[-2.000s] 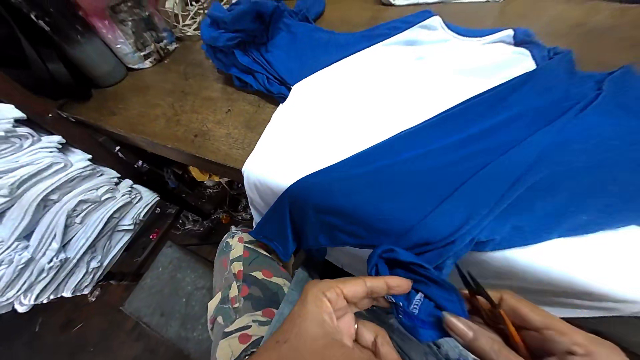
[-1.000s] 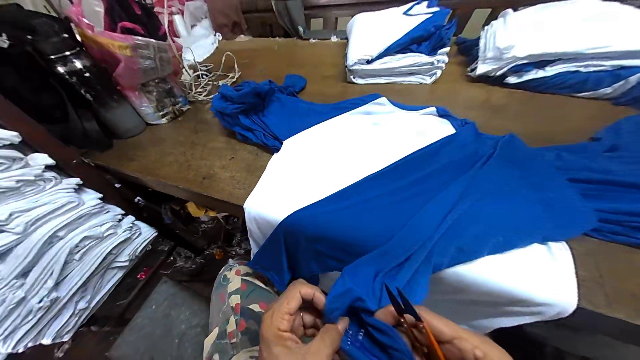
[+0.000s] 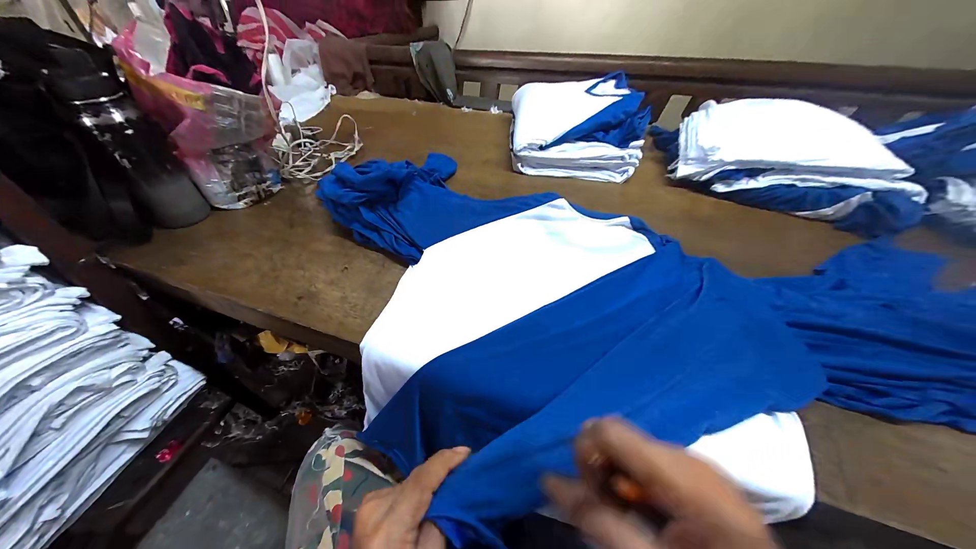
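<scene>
A blue and white long-sleeved shirt (image 3: 534,305) lies spread over the front edge of the wooden table, one sleeve bunched at its far left and a blue part drawn toward me. My left hand (image 3: 404,499) grips the lower end of that blue fabric at the bottom centre. Just right of it, above the cloth, my right hand (image 3: 656,488) is blurred by motion. Its curled fingers hold a small orange-handled tool (image 3: 627,488), whose blades cannot be made out in this view.
Folded blue and white shirts (image 3: 576,130) and a second folded pile (image 3: 793,145) sit at the table's back. White cord (image 3: 313,149), a pink plastic bag (image 3: 191,99) and a dark bottle (image 3: 137,145) stand at the left. A stack of white cloth (image 3: 69,404) rises lower left.
My right hand held the orange-handled tool with its dark pointed blades showing earlier; now the fingers curl around it above the cloth. The view has tilted up, bringing in the table's back.
</scene>
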